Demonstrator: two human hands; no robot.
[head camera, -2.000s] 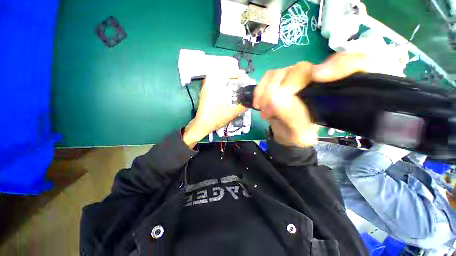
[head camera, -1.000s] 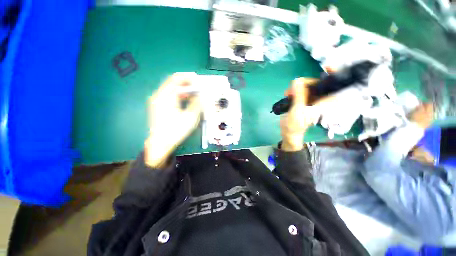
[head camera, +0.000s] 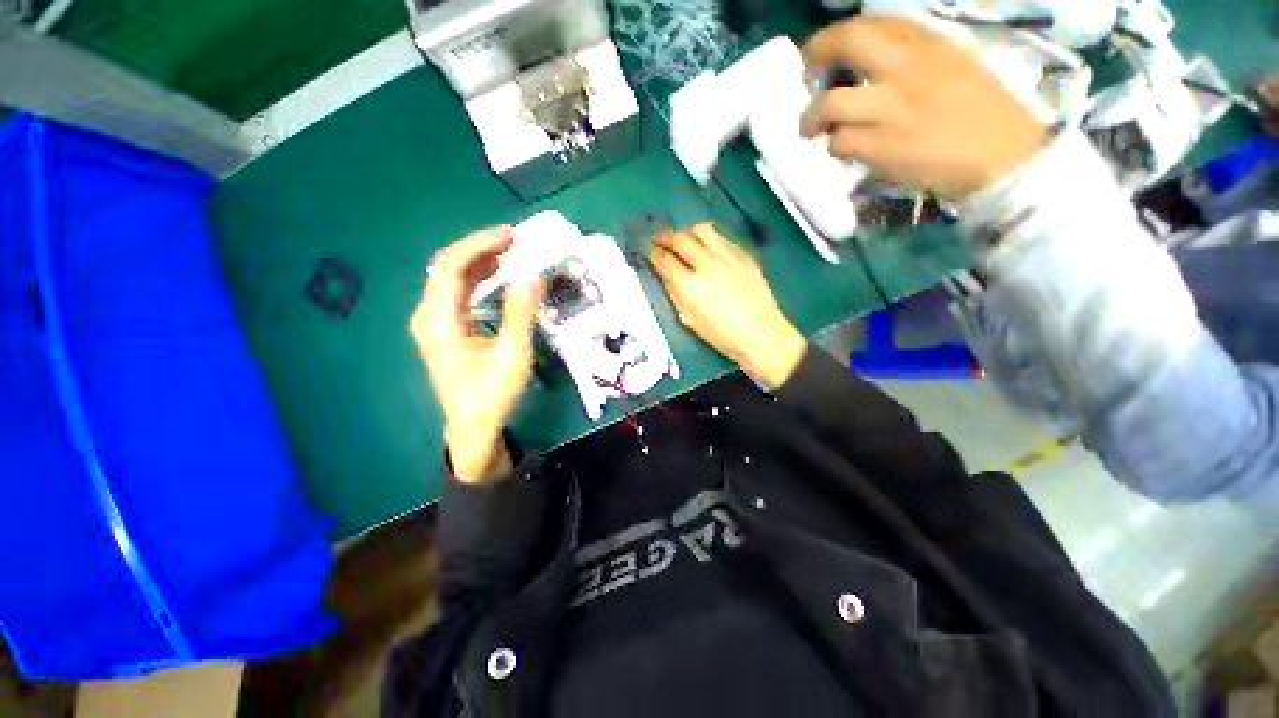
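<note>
A white camera housing lies on the green bench before me, with a dark round part in its opening, two prongs towards me and thin red and black wires at its near end. My left hand grips the white arm at its upper left between thumb and fingers. My right hand is right of the housing, its fingertips at the edge of a small black plate; whether they pinch it is hidden. Another black plate lies at the left.
The screw feeder stands behind, beside pale tangled loops. A neighbour's hand is over a white unit at the right, with piled white units beyond. A large blue bin is at the left.
The black screwdriver has left my right hand and is out of view. My right hand has moved left to the near black plate. The neighbour's hand and a white unit have come in. The view has turned.
</note>
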